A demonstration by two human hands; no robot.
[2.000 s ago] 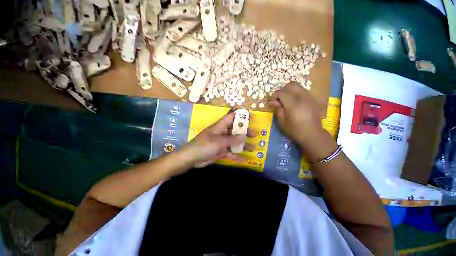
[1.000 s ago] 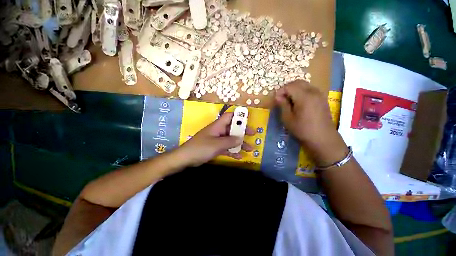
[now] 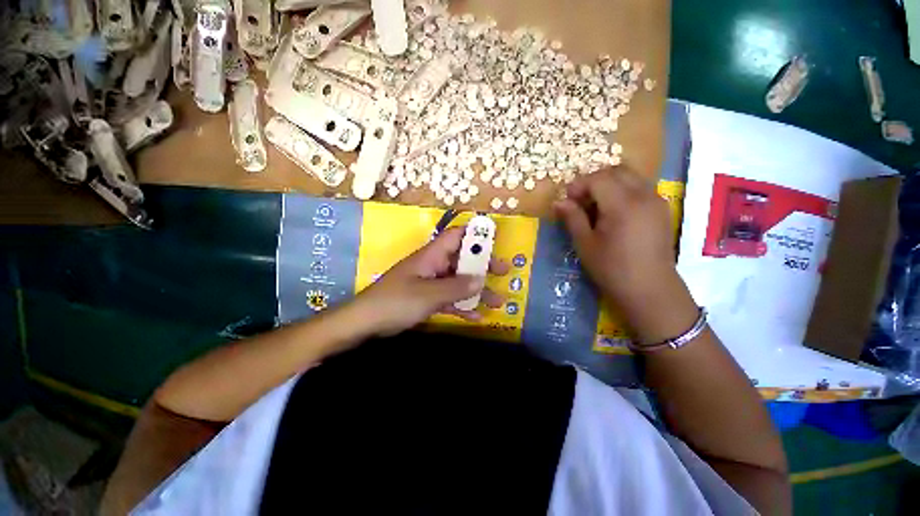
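My left hand (image 3: pixel 429 287) holds one beige elongated housing (image 3: pixel 476 252) upright over the grey and yellow carton (image 3: pixel 388 237). A dark hole and small marks show near the housing's upper end. My right hand (image 3: pixel 615 217) is at the near right edge of the pile of small round pieces (image 3: pixel 504 121), with its thumb and fingertips close together. Whether a small piece is between the fingertips cannot be told. More beige housings (image 3: pixel 247 126) lie heaped at the upper left.
Brown cardboard (image 3: pixel 605 25) lies under both heaps. A white printed sheet (image 3: pixel 757 312) with a red device picture is at the right, with a small brown box (image 3: pixel 852 267) and a shiny clear bag (image 3: pixel 901 323). Several housings (image 3: pixel 787 84) lie on the green surface at the upper right.
The view has shifted, so the heaps sit a little further left. The left hand keeps holding the housing. The right hand stays at the pile's near edge.
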